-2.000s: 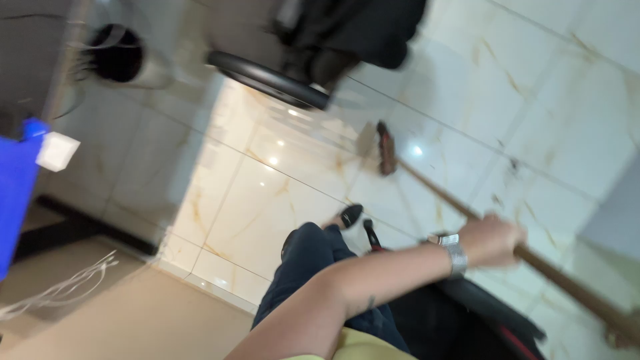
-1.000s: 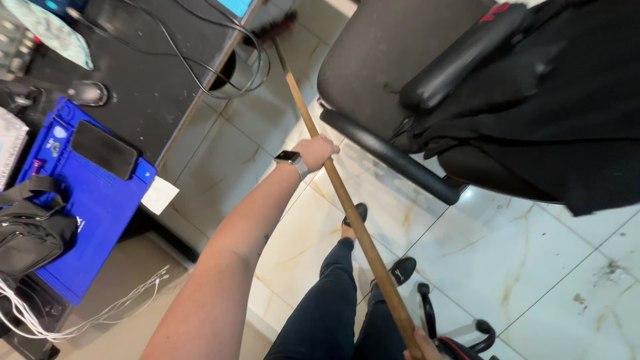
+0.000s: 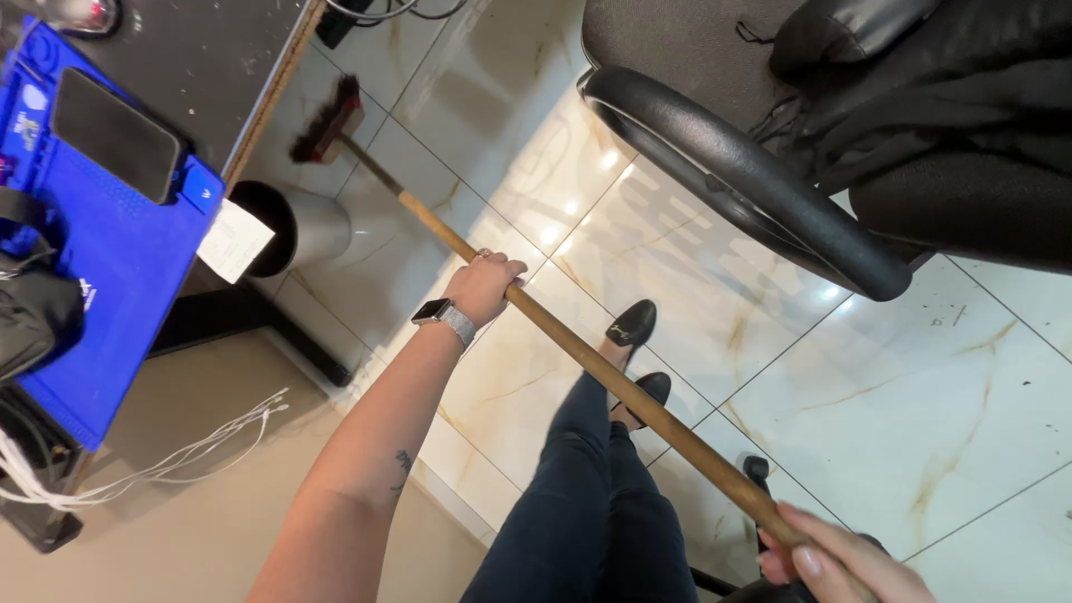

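Observation:
A push broom's wooden handle [image 3: 620, 381] runs diagonally across the head view. My left hand [image 3: 486, 289], with a watch at the wrist, is closed around the middle of the handle. Near its upper end at the lower right, my right hand [image 3: 829, 553] grips the same handle, partly cut off by the frame's edge. The broom head [image 3: 331, 126], with dark bristles and a reddish block, lies on the tiled floor [image 3: 536, 209] at the upper left, beside the desk and above a light-coloured bin.
A black office chair's armrest [image 3: 745, 176] and seat fill the upper right, with black cloth on them. At left stands a dark desk [image 3: 209, 67] bearing a blue mat [image 3: 134, 276] and a phone [image 3: 117, 134]. A waste bin [image 3: 322, 226] and white cables [image 3: 193, 469] are near it.
One second ago the broom head was near the desk's cables at the top; it now shows lower, on the floor beside the desk. My right hand has come further into view. The view has shifted.

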